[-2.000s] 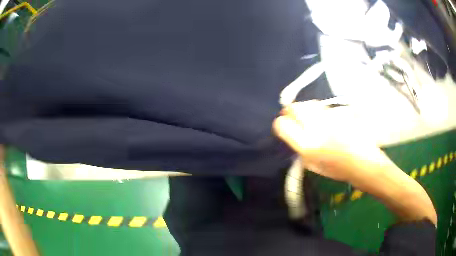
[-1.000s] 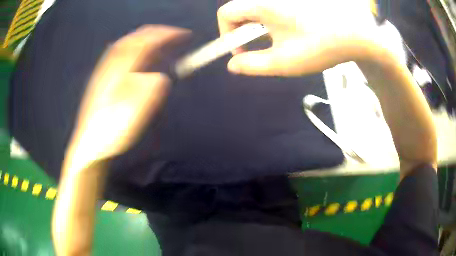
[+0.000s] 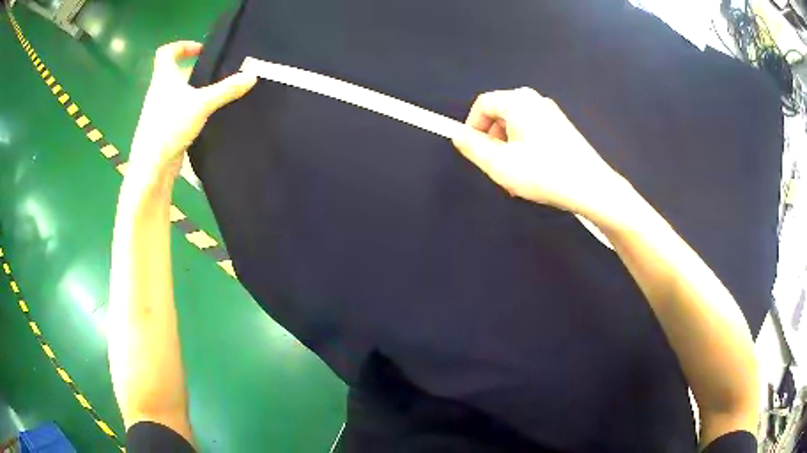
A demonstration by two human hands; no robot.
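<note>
A dark navy garment (image 3: pixel 380 230) spreads over most of the view, its left edge near my left hand. A white tape measure (image 3: pixel 354 95) runs stretched across its upper part, sloping down to the right. My left hand (image 3: pixel 190 102) is at the garment's left edge, with its thumb at the tape's left end. My right hand (image 3: pixel 522 146) pinches the tape between thumb and fingers. A short piece of the tape shows below my right wrist; the rest between is hidden by the hand.
Green floor (image 3: pixel 257 354) with yellow-black marking tape (image 3: pixel 97 137) lies at the left. Dark tangled cord (image 3: pixel 752 40) and white items are at the upper right. A blue object (image 3: pixel 46 440) is at the bottom left corner. Cluttered things line the right edge.
My left hand has moved up and left to the garment's edge; my right hand has moved right and down. The tape now stretches longer between them. The view has shifted, showing more floor at the left.
</note>
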